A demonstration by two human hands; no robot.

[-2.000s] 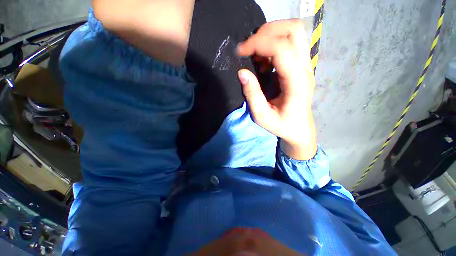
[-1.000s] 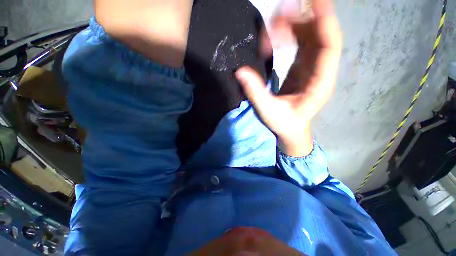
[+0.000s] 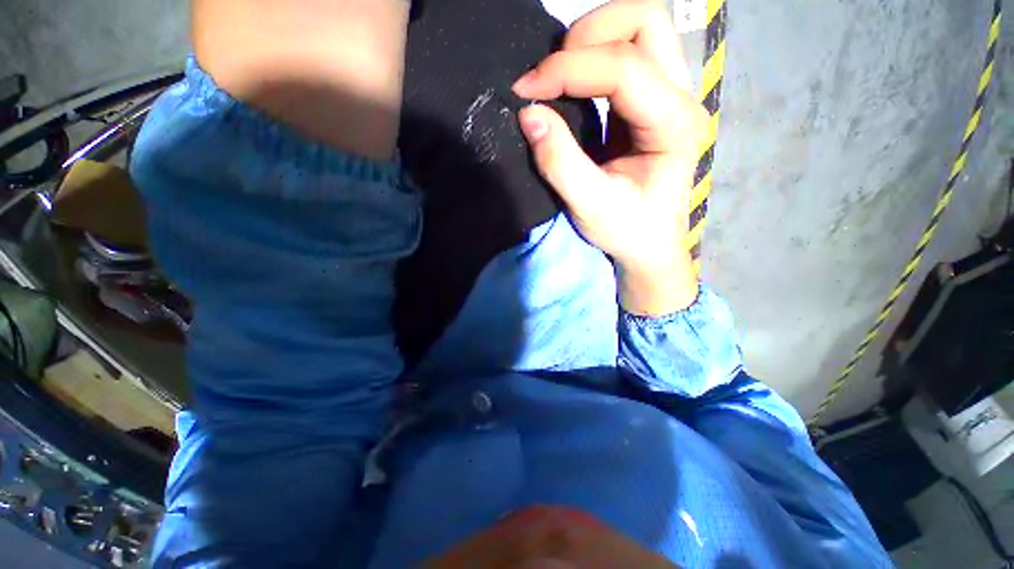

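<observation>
My right hand [image 3: 623, 145] is bare and hovers over the right side of the black trouser knee [image 3: 461, 222]. Its index fingertip and thumb tip are close together, with a narrow gap and a faint pale speck between them. I cannot tell if they hold something tiny. Thin whitish strands [image 3: 481, 128] lie on the dark cloth just left of the fingertips. My left forearm is bare beyond the elastic cuff and runs out of the top edge. My left hand is out of the picture.
My blue smock [image 3: 534, 445] fills the lower middle. At the left are a curved metal rail and machine parts [image 3: 67, 500], with a brown piece [image 3: 98, 202] above. Yellow-black tape [image 3: 940, 195] crosses the grey floor at the right, beside a black bin [image 3: 967, 328].
My right hand swung away to the upper right, blurred, then came back over the knee. Its thumb and index fingertips are now closer together. My left forearm has shifted slightly left.
</observation>
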